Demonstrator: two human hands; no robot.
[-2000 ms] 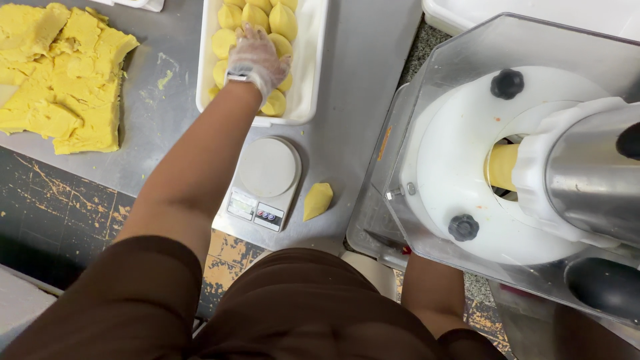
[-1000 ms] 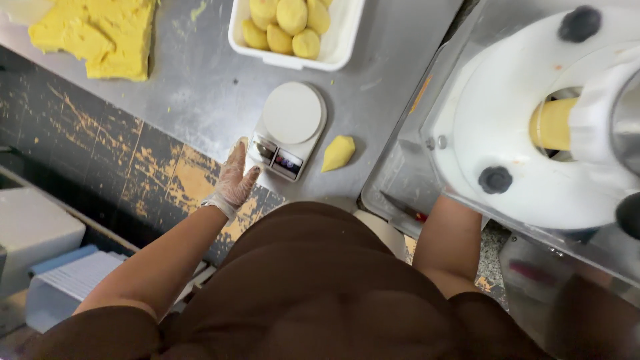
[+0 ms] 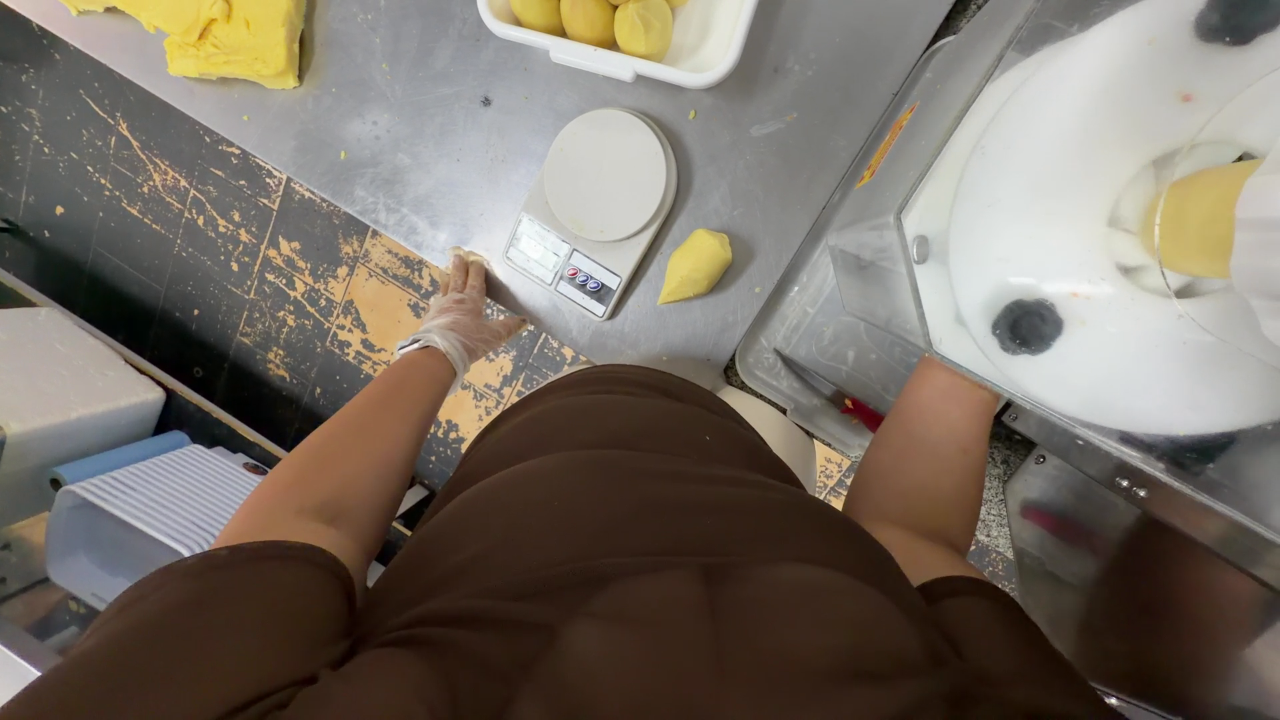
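Note:
My left hand [image 3: 464, 318], in a clear plastic glove, is at the front edge of the metal table, left of a white digital kitchen scale [image 3: 610, 185]. Its fingers are spread and nothing is in it. The scale's round plate bears nothing. A pointed piece of yellow dough [image 3: 696, 266] lies just right of the scale. My right hand is hidden beneath the machine [image 3: 1060, 200], with only the forearm showing. Yellow dough [image 3: 1205, 220] shows in the machine's central opening. Rounded yellow dough pieces [image 3: 643, 28] sit in a white plastic tub [image 3: 705, 70] behind the scale.
A slab of yellow dough [image 3: 240, 45] lies on the steel table [image 3: 400, 120] at the upper left. A red-handled knife [image 3: 860, 412] rests in a clear tray beside the machine. A foam box [image 3: 75, 400] and a ribbed plastic container [image 3: 165, 500] stand at the lower left.
My left hand has come back from the dough pieces in the white tub to the table's front edge beside the scale. The view has shifted toward the body.

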